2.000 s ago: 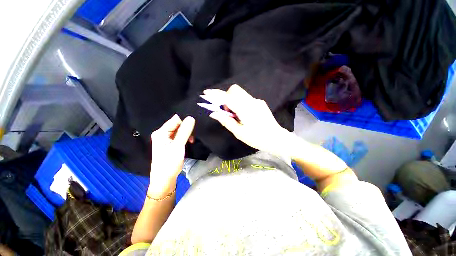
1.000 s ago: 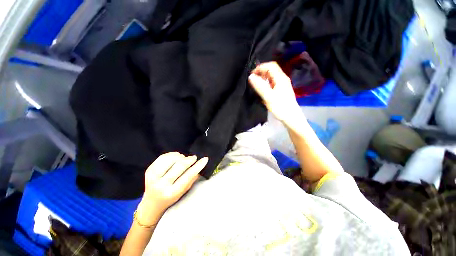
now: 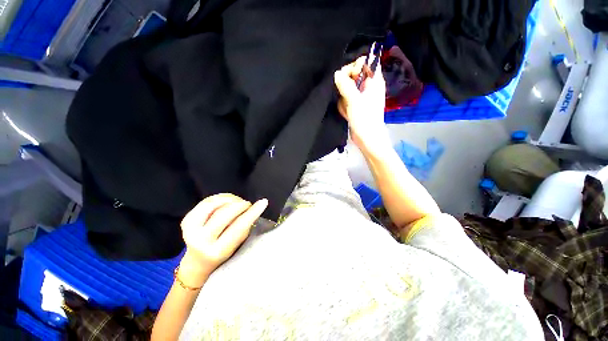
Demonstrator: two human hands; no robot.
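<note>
A large black garment (image 3: 200,100) lies over my lap and spreads away from me. My left hand (image 3: 223,226) pinches its near edge between thumb and curled fingers. My right hand (image 3: 363,90) holds small thread snips (image 3: 372,61), their pointed blades up and slightly apart, at the garment's right part. A small pale thread or mark (image 3: 271,152) shows on the black cloth between my hands, and another pale mark (image 3: 118,203) shows at the left.
A blue crate (image 3: 453,106) with a red item (image 3: 402,83) is under the garment at the right. Another blue crate (image 3: 127,270) with a white label is at the left. Brown plaid garments (image 3: 560,253) lie lower right. A light blue scrap (image 3: 420,156) and a machine stand (image 3: 563,103) are at the right.
My right hand with the snips has moved right and away from me. My left hand has moved down and left. The view has shifted, with more plaid cloth showing at the right.
</note>
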